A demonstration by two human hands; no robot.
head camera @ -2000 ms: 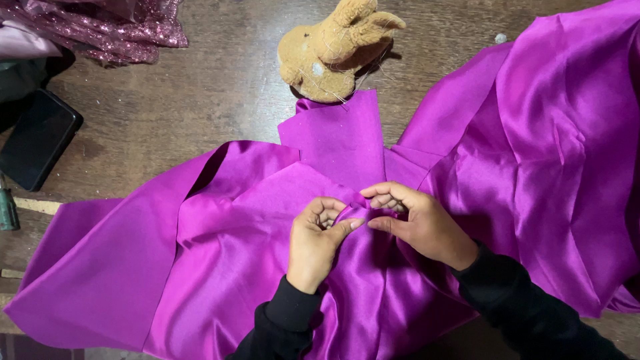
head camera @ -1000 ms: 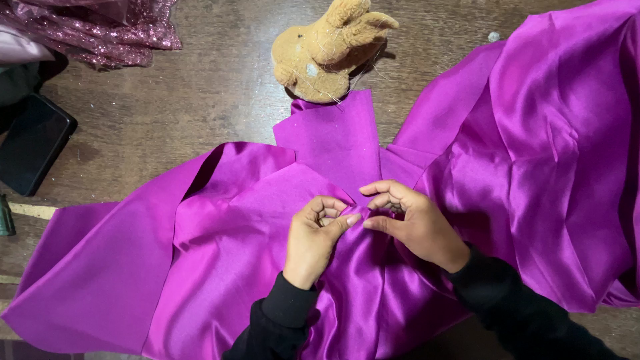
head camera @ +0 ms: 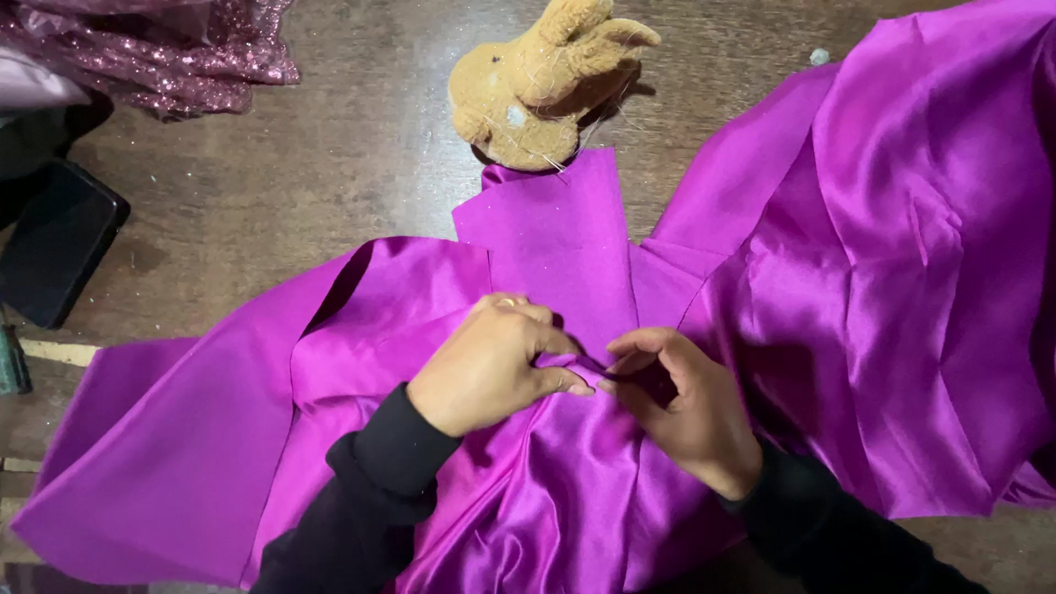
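A large piece of magenta satin fabric (head camera: 561, 239) with seams and folds spreads across a brown wooden table. Near its middle, my left hand (head camera: 511, 359) pinches a fold of the satin between thumb and fingers. My right hand (head camera: 681, 404) is just to the right, its thumb and fingertips on the same folded edge. Whether a needle or pin is between the fingertips is too small to tell. Beyond the hands, a tan plush rabbit (head camera: 528, 99) touches the upper edge of the satin, with loose threads on it.
Pink sequined fabric (head camera: 190, 58) lies at the upper left of the table (head camera: 355, 107). Below it is a black smartphone (head camera: 58, 243), with a green object (head camera: 12, 363) at the left edge. A small pale bit of fluff (head camera: 819, 56) lies at the upper right.
My left hand has turned over, its back now upward and its fingers reaching further right along the fold. My right hand stays close beside it.
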